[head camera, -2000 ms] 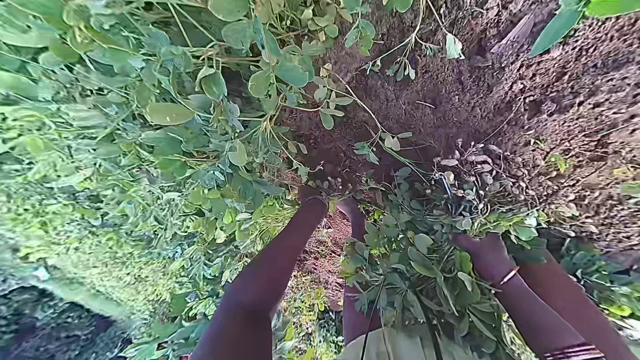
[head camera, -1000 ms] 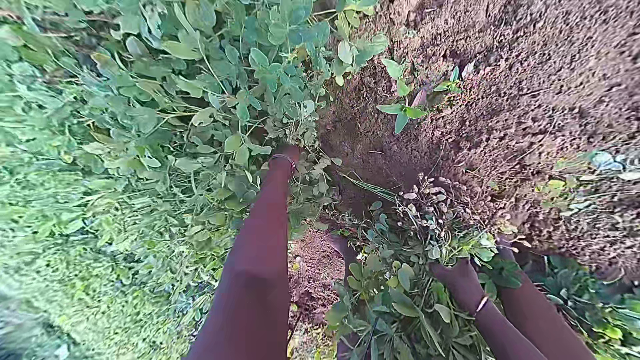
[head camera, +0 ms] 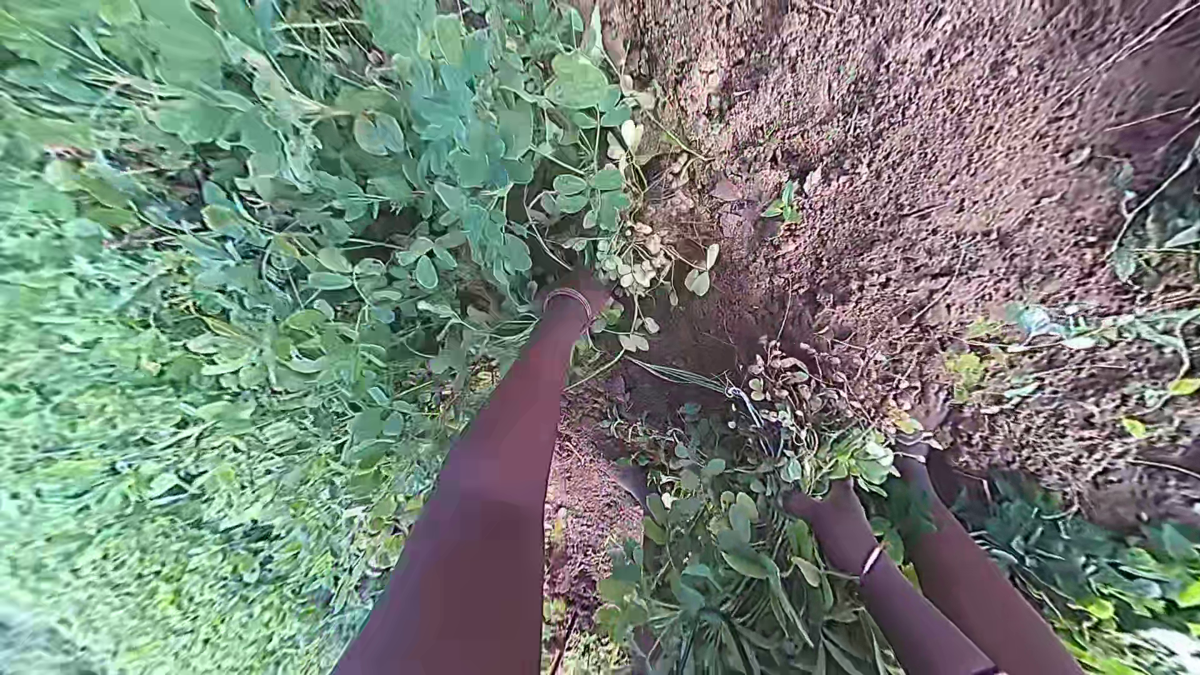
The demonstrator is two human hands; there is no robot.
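My right hand [head camera: 834,520], with a bangle at the wrist, is closed around a bundle of uprooted leafy plants [head camera: 750,562], which look like peanut plants. Their tangled roots and small pods [head camera: 797,394] point up the view, above the hand. My left hand [head camera: 577,286], with thin bands at the wrist, reaches to the base of a standing leafy plant [head camera: 591,187] at the edge of the growth. Leaves and shadow cover its fingers, so its grip cannot be made out. Pale leaves and root-like strands lie just right of it.
Dense green plants [head camera: 281,281] fill the left side. Bare crumbly soil [head camera: 919,169] spreads over the upper right, with a small seedling [head camera: 786,206] and scattered weeds. My bare foot [head camera: 923,417] is beside the bundle. More foliage [head camera: 1078,553] grows at the lower right.
My left hand has moved up the view from beside the bundle to the standing plants. My right hand has kept its hold on the bundle. The view has shifted.
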